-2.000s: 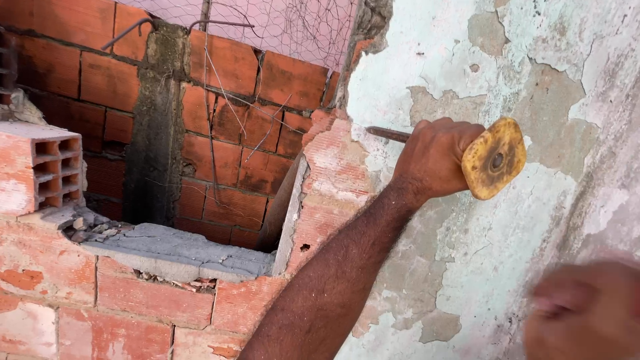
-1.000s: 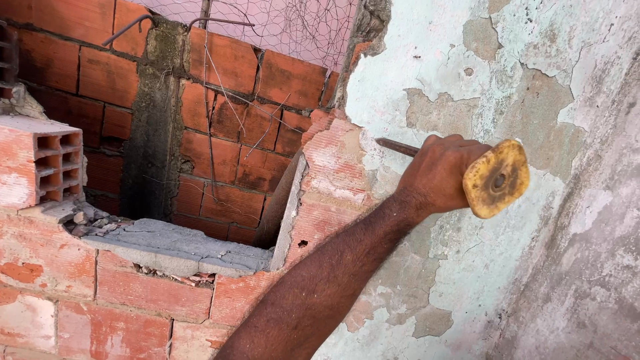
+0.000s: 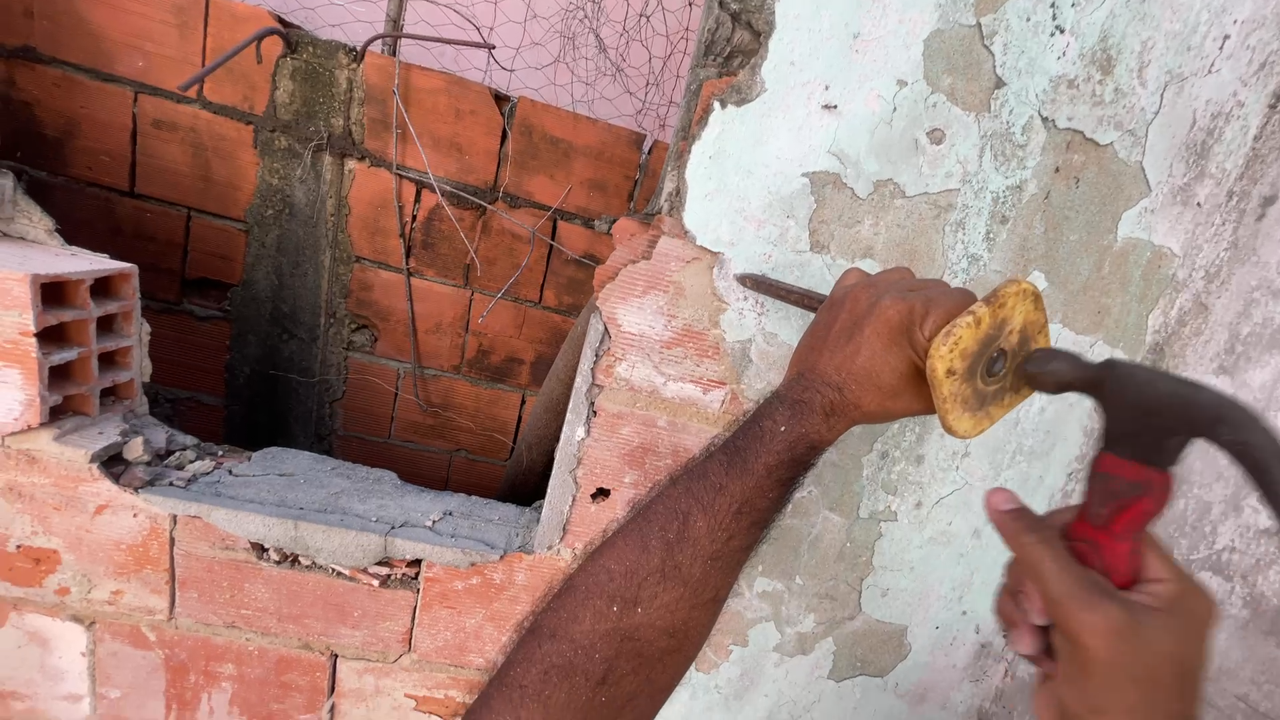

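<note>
My left hand [image 3: 885,345] grips a cold chisel [image 3: 782,292] that has a yellow hand guard [image 3: 988,358]. The chisel points left, its tip at the edge of the peeling plaster beside exposed hollow brick [image 3: 665,310]. My right hand [image 3: 1105,610], slightly blurred, holds a claw hammer [image 3: 1145,405] by its red grip. The hammer's face is at the chisel's struck end, in the middle of the guard; whether they touch I cannot tell. My fingers hide the chisel's shaft.
Left of the chisel is a wall opening with a broken mortar sill [image 3: 340,500] and rubble [image 3: 165,450]. A hollow clay brick [image 3: 85,335] stands at its left. Bent rebar [image 3: 235,58], loose wires and wire mesh [image 3: 600,50] hang behind, before an orange brick wall [image 3: 430,310].
The hammer has come into view at the right with my right hand, which was out of view one second ago. My left hand keeps hold of the chisel near the same place.
</note>
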